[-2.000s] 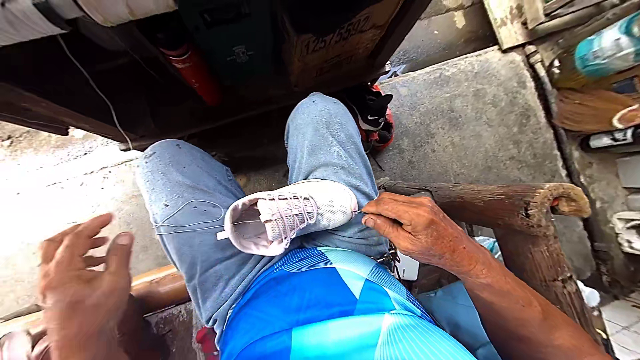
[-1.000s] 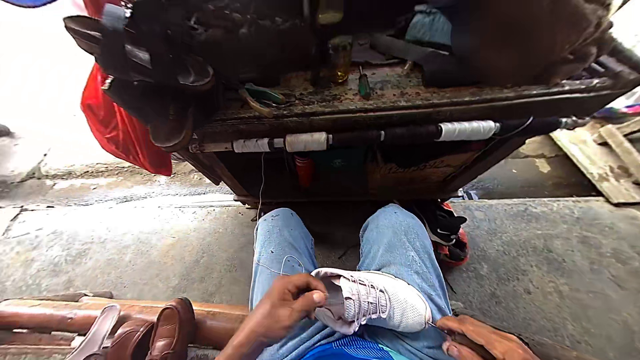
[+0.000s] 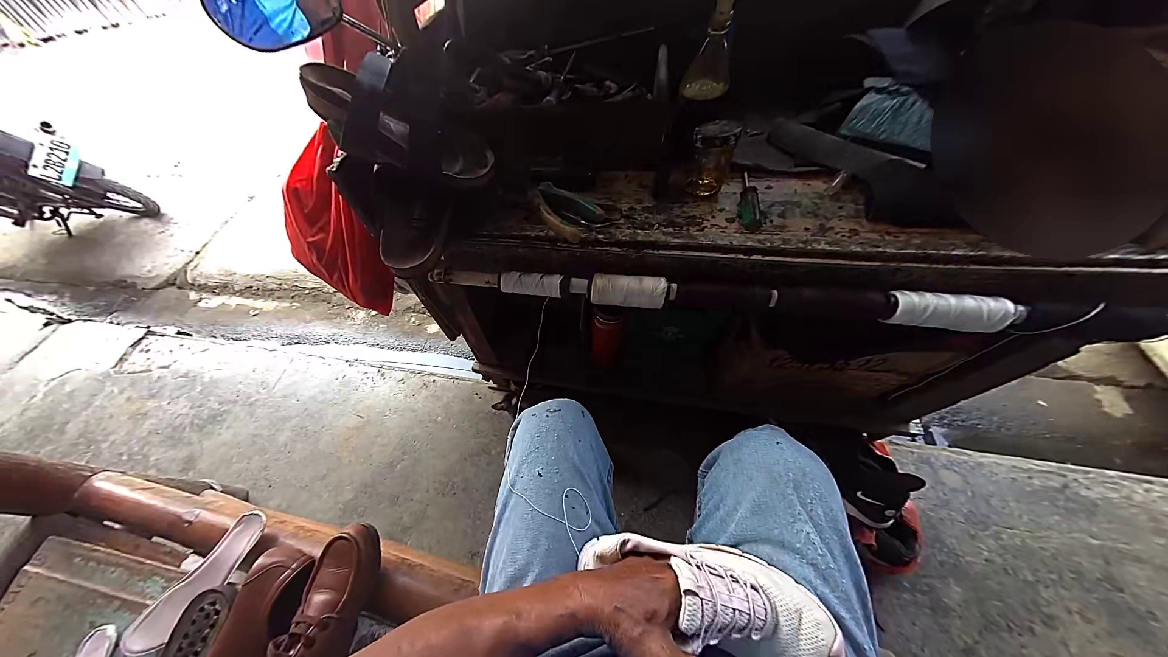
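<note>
A white laced sneaker (image 3: 766, 593) lies across my lap, over my jeans, with its toe pointing right. My left hand (image 3: 639, 602) reaches in from the lower left and lies at the shoe's opening, its fingers hidden inside or behind the tongue. My right hand is out of the picture. A thin white thread (image 3: 534, 365) hangs from a white thread spool (image 3: 532, 284) on the bench rail, loops over my left thigh and ends at the sneaker's heel.
A wooden workbench (image 3: 794, 228) with pliers (image 3: 570, 210), a green-handled screwdriver (image 3: 750, 203) and a glass jar (image 3: 714, 157) stands ahead. Brown leather shoes (image 3: 333, 584) lie at lower left. A black sneaker (image 3: 876, 484) is beside my right knee. A red bag (image 3: 333, 228) hangs left.
My left hand, held away at the left two seconds ago, has come to the sneaker's opening. My right hand, at the toe in both earlier frames, has left the view. The view has swung toward the bench.
</note>
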